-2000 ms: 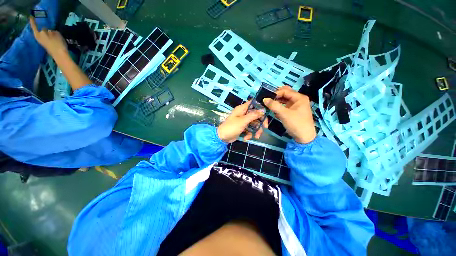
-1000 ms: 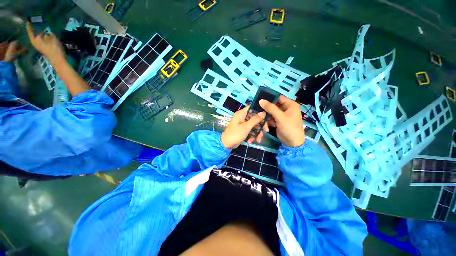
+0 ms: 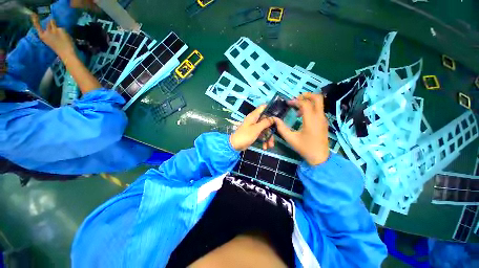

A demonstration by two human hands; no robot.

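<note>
A small dark frame (image 3: 276, 109) with a black area in it is held in front of my chest. My left hand (image 3: 253, 129) grips its lower left side, thumb on top and fingers beneath. My right hand (image 3: 307, 128) is at its right side, thumb near the lower right edge and forefinger near the upper right corner. Whether the right fingers pinch anything is hard to tell. A sheet of black die-cuts (image 3: 267, 168) lies below the hands at the table's near edge, partly under my right sleeve.
Empty pale blue liners (image 3: 249, 59) lie beyond my hands, with a large heap (image 3: 391, 141) to the right. Yellow-edged frames (image 3: 185, 68) and dark frames (image 3: 170, 106) lie left. Another person's arm (image 3: 79, 73) reaches over more sheets at far left. Yellow-edged frames move along the far table.
My right hand has opened from its grip over the frame and shifted slightly right. The far yellow-edged frames have moved left. Another person's hand at far left has moved.
</note>
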